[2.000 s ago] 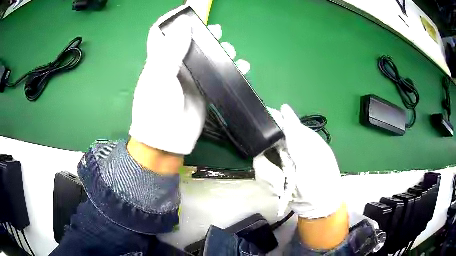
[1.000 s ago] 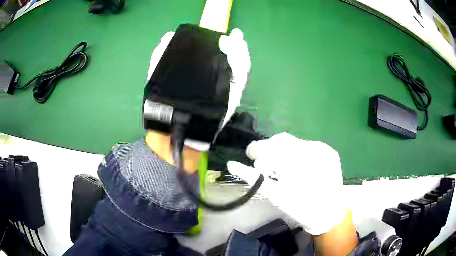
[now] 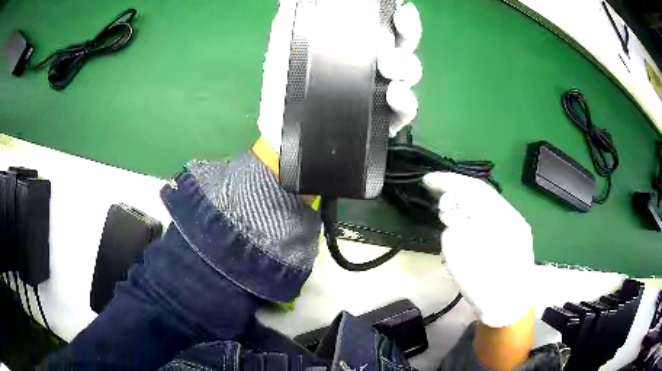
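A black power adapter (image 3: 337,123) with textured side edges is held up near the top middle, its broad face towards me, with glare on its upper part. My left hand (image 3: 401,61), in a white glove, is around it from behind, fingers over its right edge. A thick black cord (image 3: 348,262) leaves its lower end and curves right. My right hand (image 3: 486,243), also white gloved, is beside the coiled cord (image 3: 443,170); its fingertips are at the bundle, and whether they grip it is hard to tell.
The green conveyor belt (image 3: 196,94) carries corded adapters at far left (image 3: 16,52) and right (image 3: 562,176). On the near white ledge (image 3: 72,163), adapters stand at left (image 3: 25,224) and right (image 3: 595,319); one leans (image 3: 123,253), another lies near my body (image 3: 399,326).
The held adapter has turned from its labelled side to its textured-edged face and is higher and further right. My right hand has moved a little right.
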